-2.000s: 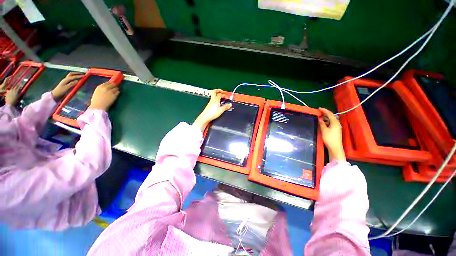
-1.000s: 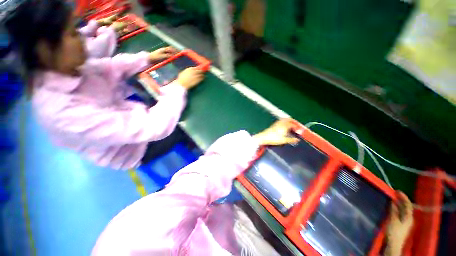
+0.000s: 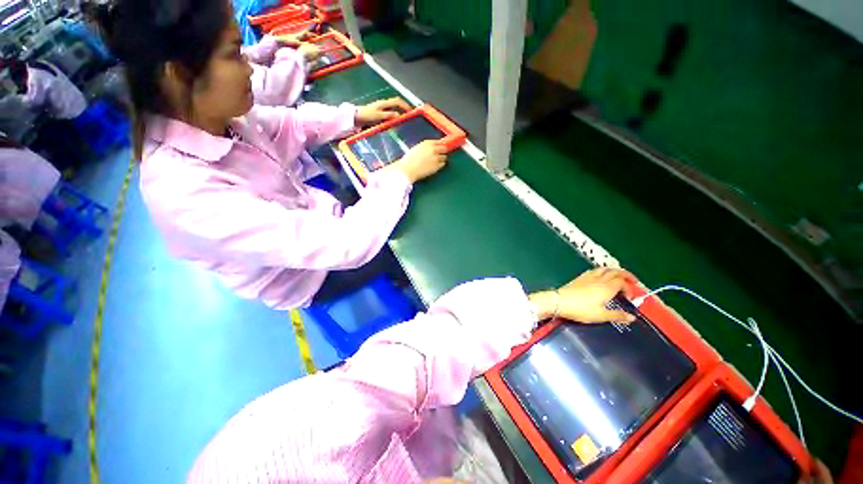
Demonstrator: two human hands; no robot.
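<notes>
Two dark glossy tablets lie side by side in orange-red trays at the lower right. The left tablet (image 3: pixel 596 378) has a small orange patch near its lower corner and lines of light text at its top. My left hand (image 3: pixel 596 297) lies over its upper left corner, fingers on the tray edge and screen, by a white cable's plug (image 3: pixel 643 298). A second white cable's plug (image 3: pixel 750 401) is at the top of the right tablet (image 3: pixel 724 449), which the picture's edge cuts off. Only a bit of my right hand (image 3: pixel 821 471) shows at the lower right edge.
A person in a pink smock (image 3: pixel 274 203) sits to the left, both hands on another tablet in an orange tray (image 3: pixel 449 132). The green bench (image 3: pixel 473 227) runs between us, with a white rail behind it and a grey post (image 3: pixel 503 90). A blue stool (image 3: pixel 364 307) stands below.
The view has swung left, showing more of the neighbouring person and floor. The two trays now appear lower right, and my right hand has nearly left the picture. My left hand remains at the left tablet's upper corner.
</notes>
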